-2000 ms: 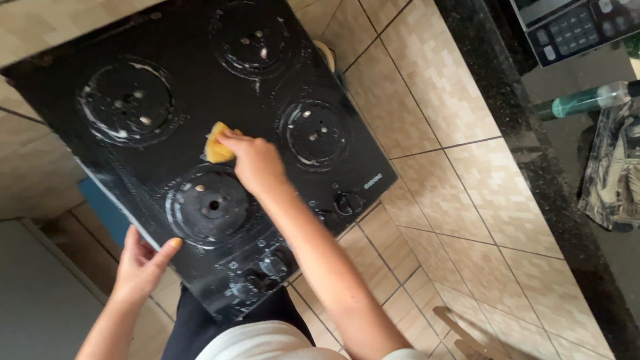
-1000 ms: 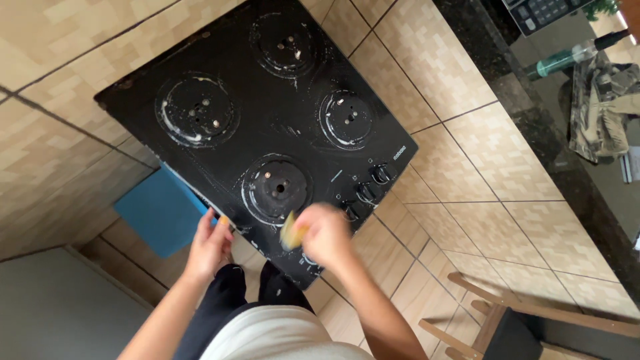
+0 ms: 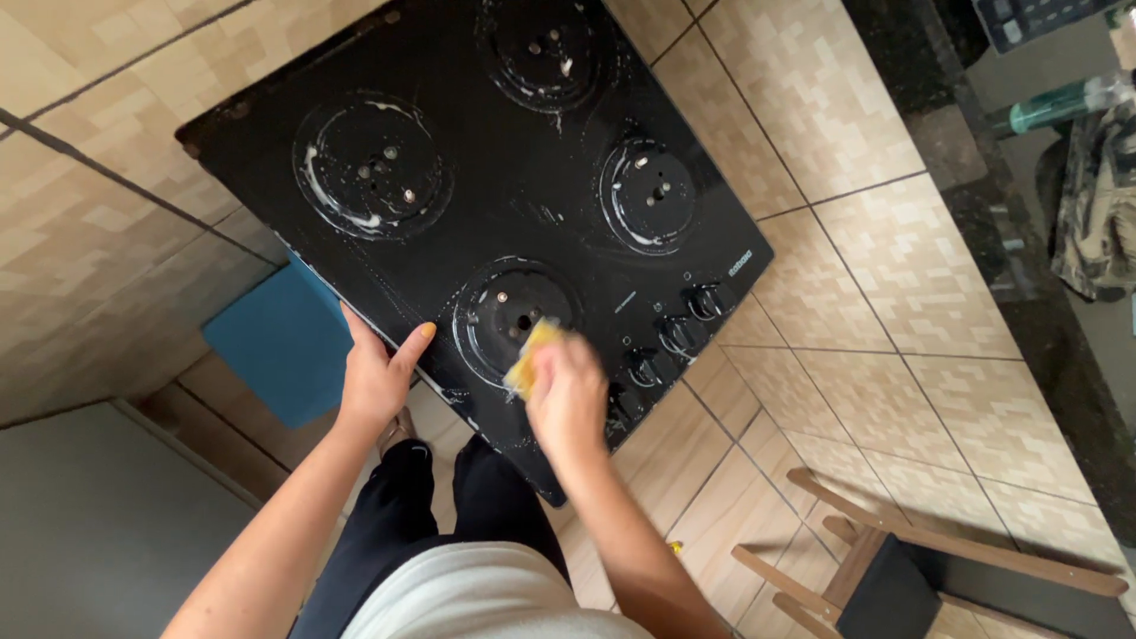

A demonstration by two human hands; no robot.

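Observation:
A black gas cooktop (image 3: pixel 497 195) fills the middle of the head view, with four round burner wells ringed by soap foam. My left hand (image 3: pixel 380 364) grips its left edge, thumb on top and fingers against the side. A yellow sponge (image 3: pixel 534 355), blurred by motion, is in my right hand (image 3: pixel 568 390), at the lower rim of the nearest burner well (image 3: pixel 515 311). Black control knobs (image 3: pixel 683 335) line the right side near that hand, and the lowest ones are partly hidden by it. Burner caps and grates are not on the wells.
Tiled walls (image 3: pixel 852 275) stand behind and to the right. A dark granite counter (image 3: pixel 976 195) holds a green-capped bottle (image 3: pixel 1052 106) and crumpled cloth-like material (image 3: pixel 1105 204). A wood-framed chair (image 3: pixel 887 568) stands at the lower right. A blue panel (image 3: pixel 284 337) lies under the cooktop's left side.
My right hand with the sponge has moved from between the burners to the front controls, then back onto the nearest burner well. My left hand stays on the edge. The view has shifted.

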